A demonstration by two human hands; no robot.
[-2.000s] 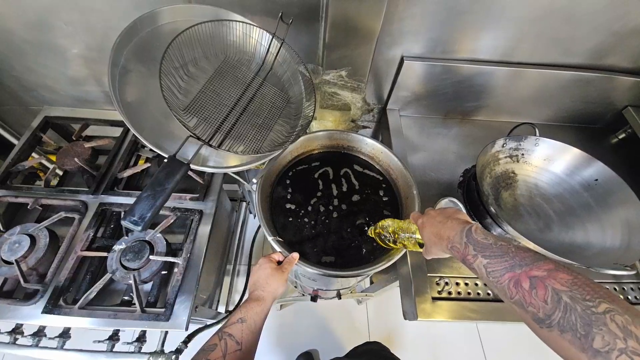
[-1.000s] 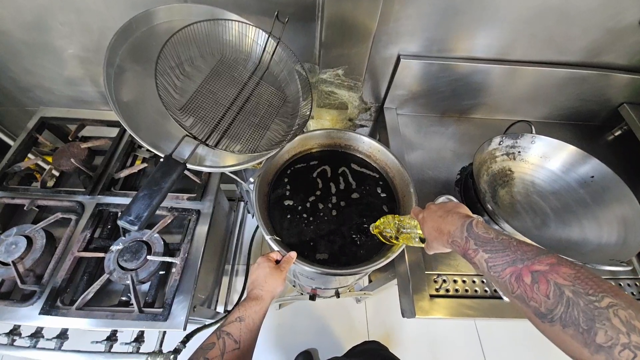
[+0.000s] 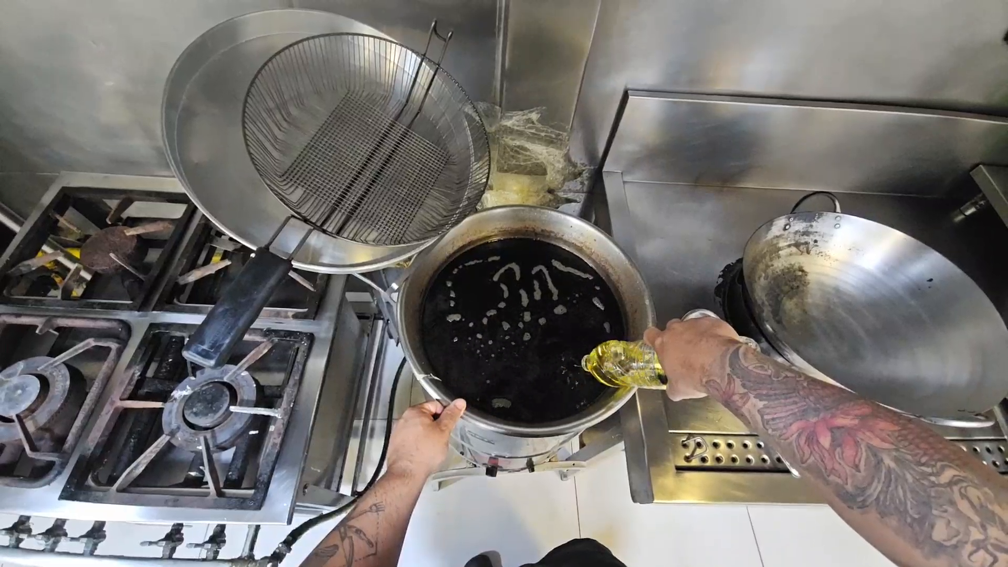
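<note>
A round steel pot (image 3: 642, 295) of dark liquid stands at the centre, with pale streaks and blobs on its surface. My right hand (image 3: 693, 358) is closed around a clear bottle of yellow oil (image 3: 628, 364), tilted with its mouth over the pot's right side; whether oil is flowing out cannot be made out. My left hand (image 3: 429, 433) rests at the lower left of the pot, thumb on the rim and fingers against the outside; how firmly it grips is hard to see.
A wire frying basket (image 3: 370, 142) with a black handle lies over a wide metal pan (image 3: 209, 150) at the upper left. Gas burners (image 3: 209, 403) fill the left side. A large steel wok (image 3: 874, 307) sits on the right range. A black hose (image 3: 378, 465) runs beside my left forearm.
</note>
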